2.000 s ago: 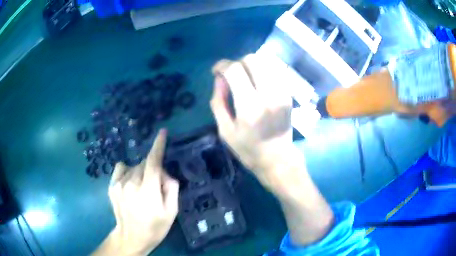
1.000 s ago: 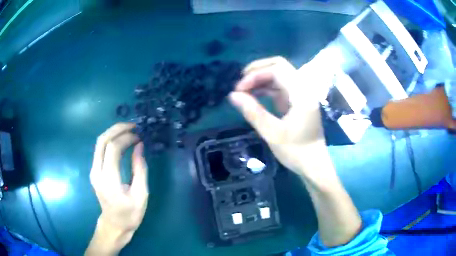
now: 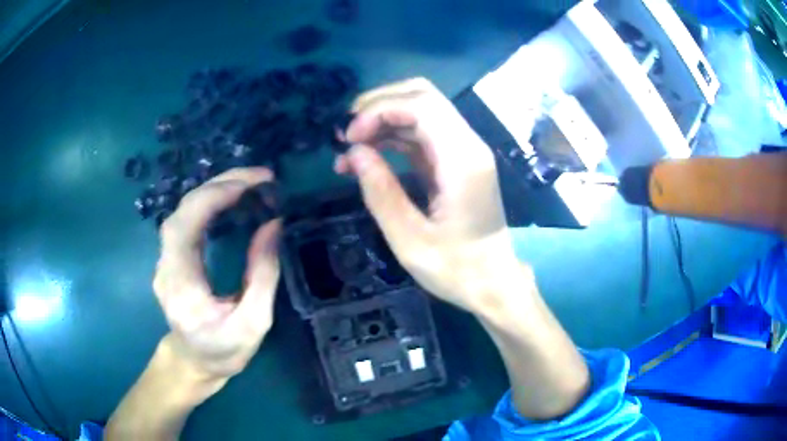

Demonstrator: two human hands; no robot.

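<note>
The black plastic housing [image 3: 380, 327] lies in front of me, with two white squares at its near end and dark openings at its far end. A loose pile of small black ring parts [image 3: 276, 108] lies beyond it and to the left. My left hand [image 3: 220, 276] is at the housing's far left corner, with a dark ring part [image 3: 259, 202] between thumb and fingertips. My right hand [image 3: 440, 189] is over the housing's far right side. Its thumb and finger pinch a small dark part, partly hidden and blurred, at the pile's right edge.
The screw feeder [image 3: 595, 103], white and dark, stands at the far right. The orange electric screwdriver [image 3: 716, 191] points at it from the right edge. Two dark ring parts [image 3: 304, 39] lie beyond the pile. A black cable [image 3: 708, 400] runs at the lower right.
The view has shifted. My left hand has moved from the pile's near left edge to the housing's far left corner. A bright spot on the housing's far end no longer shows.
</note>
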